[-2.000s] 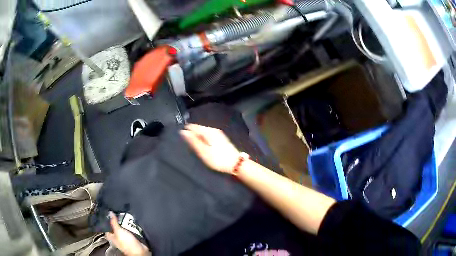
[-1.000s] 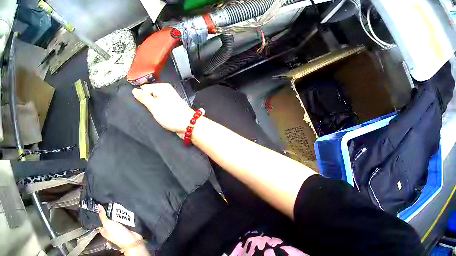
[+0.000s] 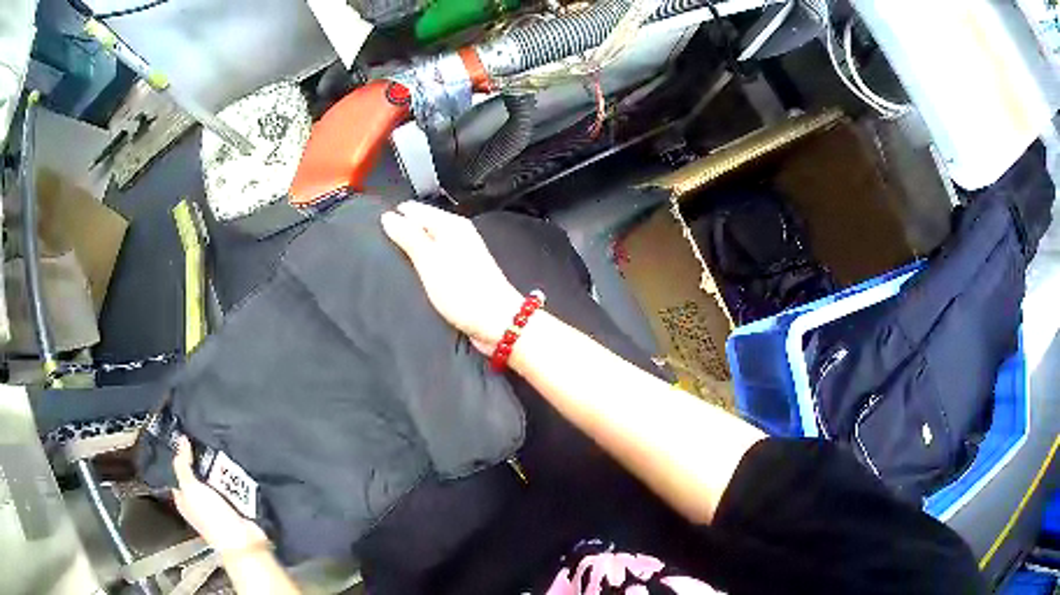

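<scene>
A black bag body (image 3: 314,384) lies spread over the lap, its thin cloth side up, its far edge just below the orange-red suction head (image 3: 349,142). A white brand label (image 3: 230,484) shows at its lower left corner. My left hand (image 3: 212,502) holds that corner beside the label, thumb on top and the other fingers hidden by cloth. My right hand (image 3: 448,267), with a red bead bracelet, lies on the upper right part of the bag, fingers together near its far edge. Whether its fingers grip cloth is partly hidden.
A blue plastic bin (image 3: 767,384) with dark bags (image 3: 930,372) stands at the right. An open cardboard box (image 3: 866,203) with dark contents is behind it. A grey ribbed hose (image 3: 570,37) runs behind the suction head. A speckled stand base (image 3: 250,151) and a metal rack (image 3: 99,511) are at the left.
The bag is spread further left. My left hand has moved left and slightly up with the labelled corner. My right hand has moved right, away from the suction head's mouth.
</scene>
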